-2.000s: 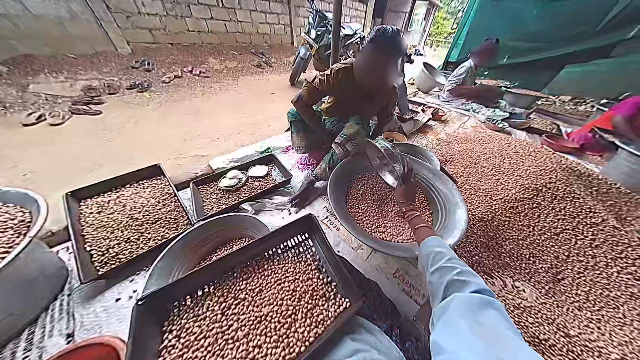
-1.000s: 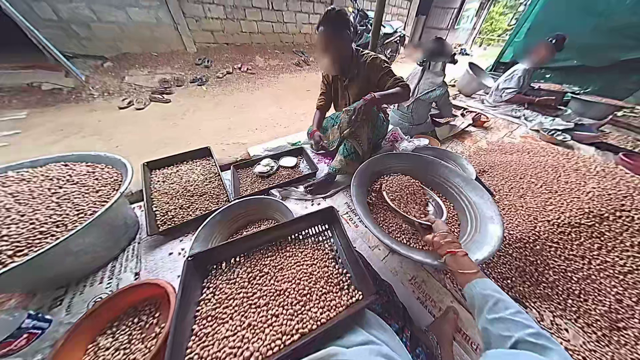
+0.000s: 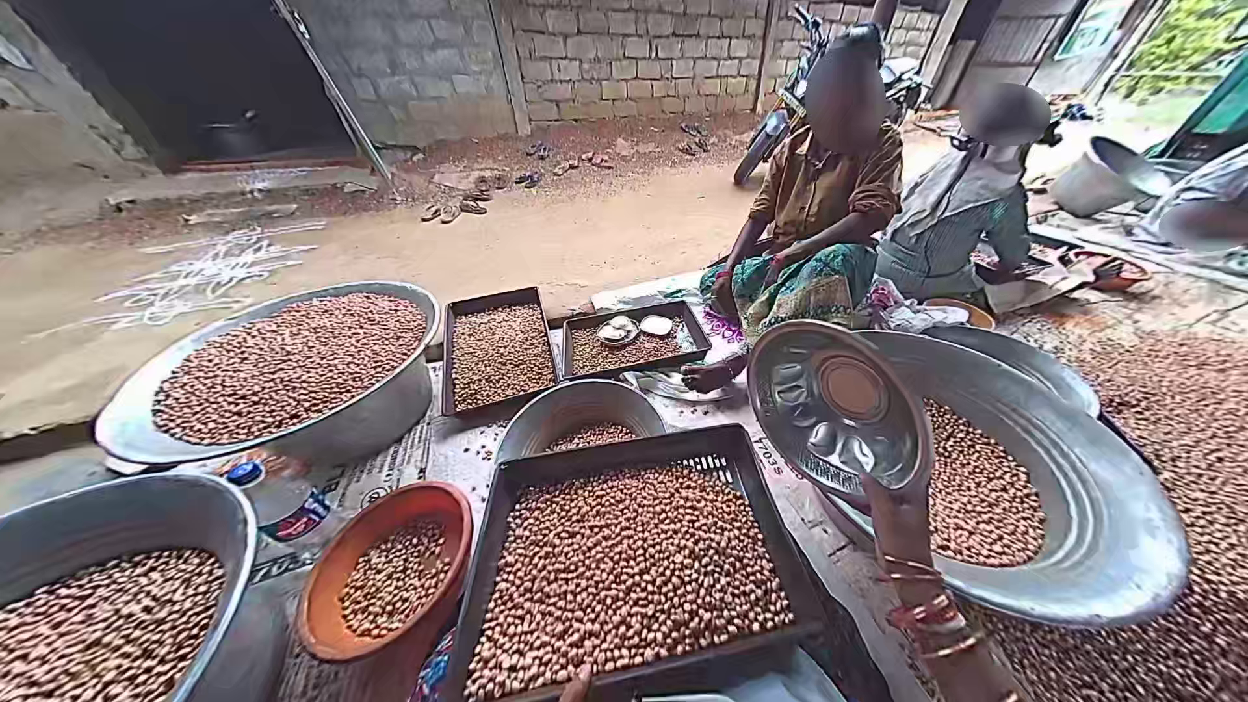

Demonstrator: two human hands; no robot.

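Observation:
My right hand [image 3: 892, 497] grips the rim of a round metal dish [image 3: 840, 405], tilted up so its shiny underside or face shows, above the left part of a wide aluminium basin [image 3: 1121, 546] that holds brown nuts. At the bottom edge a fingertip of my left hand [image 3: 577, 684] touches the near side of a black plastic tray [image 3: 814, 585] heaped with the same nuts [image 3: 634, 575]; the rest of that hand is out of view. Behind the tray stands a smaller metal basin [image 3: 531, 414] with some nuts.
Left are two large metal basins [image 3: 429, 302] [image 3: 239, 507] of nuts, an orange bowl [image 3: 322, 595] and a plastic bottle [image 3: 283, 497]. Two black trays [image 3: 450, 361] [image 3: 568, 346] lie ahead. One person [image 3: 829, 185] sits across, others farther right. Loose nuts [image 3: 1189, 409] cover the right side.
The metal dish was low in the basin among the nuts one second ago; now it is raised and tilted at the basin's left. The view has swung left.

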